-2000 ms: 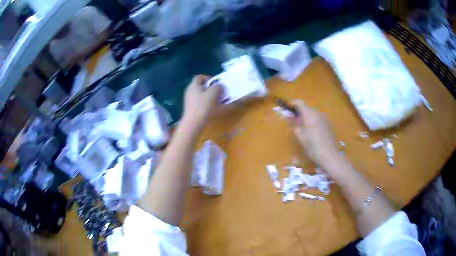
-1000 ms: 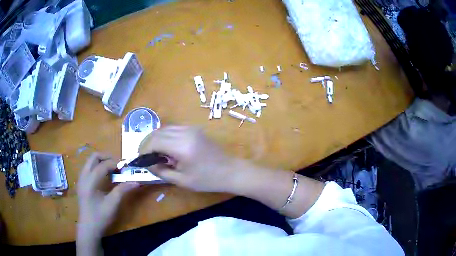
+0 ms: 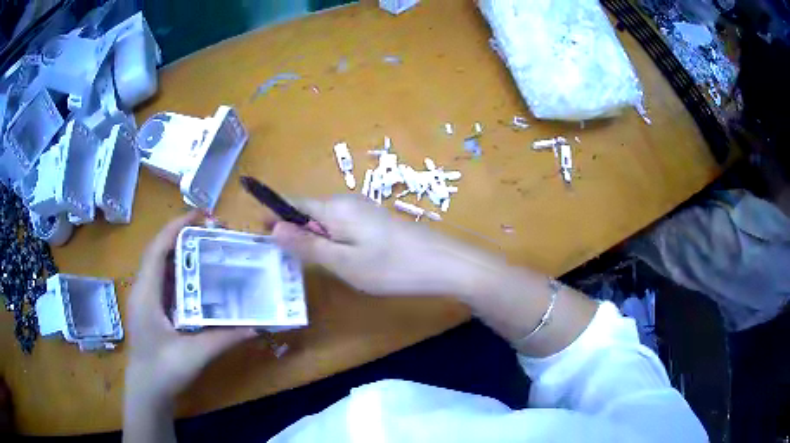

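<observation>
A white housing shell (image 3: 241, 281) is tilted with its open rectangular box end facing up toward me; its round end is hidden. My left hand (image 3: 165, 320) grips the shell from its left side. My right hand (image 3: 355, 242) is at the shell's upper right and holds a dark hand tool (image 3: 275, 201), whose tip points up and left, clear of the shell. The right fingertips are at the shell's upper right edge. A pile of small white inserts (image 3: 407, 183) lies on the bench beyond my right hand.
Another shell (image 3: 195, 151) stands beyond my left hand, a smaller-looking one (image 3: 82, 307) at the left. More shells (image 3: 74, 169) are heaped at the upper left beside a dark metallic heap (image 3: 19, 268). A puffy bag (image 3: 567, 56) lies at the far right, near stray inserts (image 3: 565, 160).
The shell has been turned so its open box end faces up. The tool tip has come off the shell and now points away. My right hand has moved slightly up and right.
</observation>
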